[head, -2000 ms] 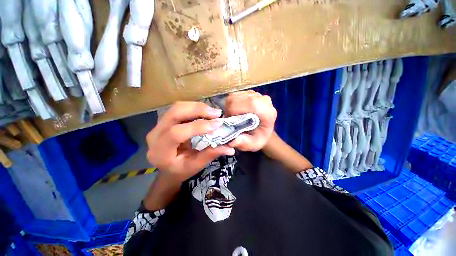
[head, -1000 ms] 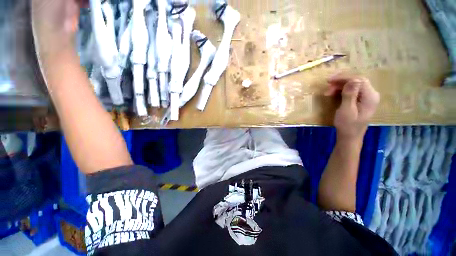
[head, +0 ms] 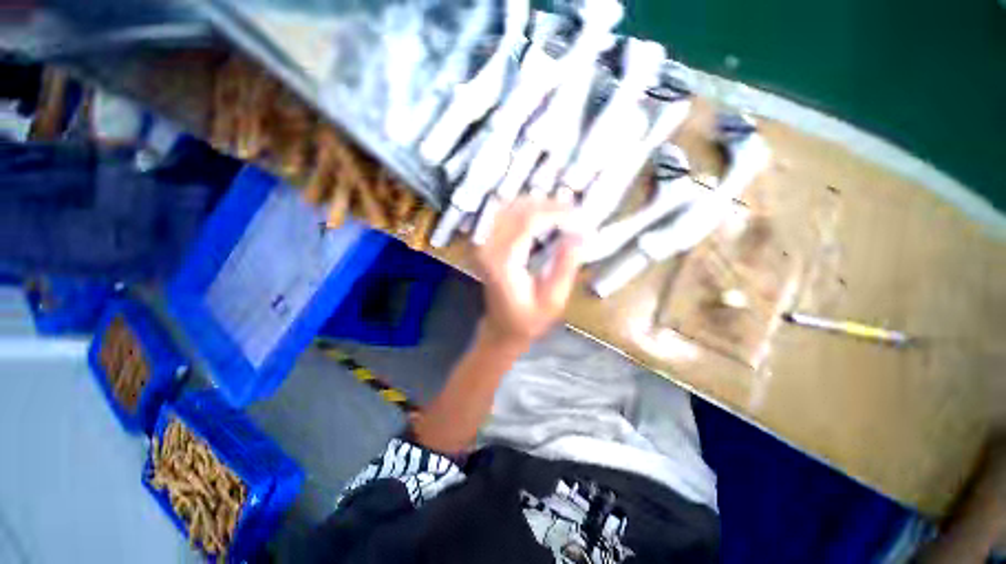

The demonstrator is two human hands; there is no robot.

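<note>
White leg pieces (head: 629,132) lie heaped on the bench, their square ends toward the front edge and several dark-striped foot ends at the back. My left hand (head: 527,270) is blurred at the front edge of the heap, fingers curled beside the square ends; whether it grips a piece is unclear. Skin of my right arm or hand (head: 973,529) is blurred and cut off at the lower right corner; its fingers cannot be made out. A slim yellow-and-white tool (head: 847,327) and a small white lump (head: 734,297) lie on the bench.
Brown leg pieces (head: 298,143) fill a metal-sided bay at left. A shallow blue tray (head: 237,375) stands below it, near a blue crate of brown pieces (head: 285,485). A green surface (head: 883,66) lies behind the bench. Black-yellow tape (head: 370,380) marks the floor.
The view has swung left and tilted. The white piece held in both hands two seconds ago is not in them one second ago. My left hand has come from the far left to the heap's front edge.
</note>
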